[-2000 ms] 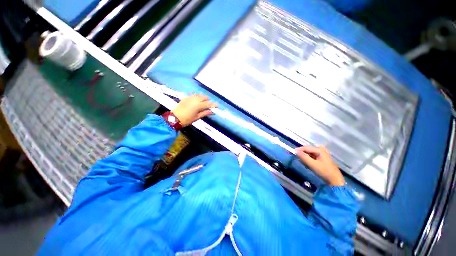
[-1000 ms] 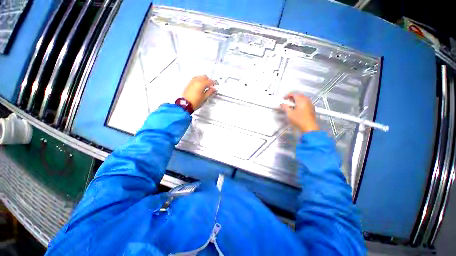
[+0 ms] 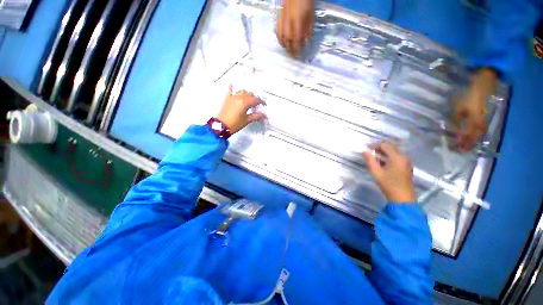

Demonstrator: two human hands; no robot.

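A silvery metal back plate (image 3: pixel 321 161) with pressed ribs and a dark edge lies in front of me. My left hand (image 3: pixel 238 112) is over its left part, thumb and fingers curved and apart, with nothing visible between them. My right hand (image 3: pixel 393 174) is over its right part, fingertips pinched on what looks like a narrow white strip (image 3: pixel 453 189). The strip runs behind the hand towards the plate's right edge. Its end at my fingertips is blurred by glare.
Another person's two hands, one at the top (image 3: pixel 295 27) and one at the right (image 3: pixel 473 113), are over the plate. Blue pads (image 3: pixel 140 107) lie under and around it. Metal rollers (image 3: pixel 89 56) are at left. A white roll (image 3: pixel 33 126) stands on the green bench (image 3: pixel 89 173).
The other person's hands have come in over the plate. My right hand has moved right and down in view with the white strip. The plate appears shifted right; my left hand stays about where it was.
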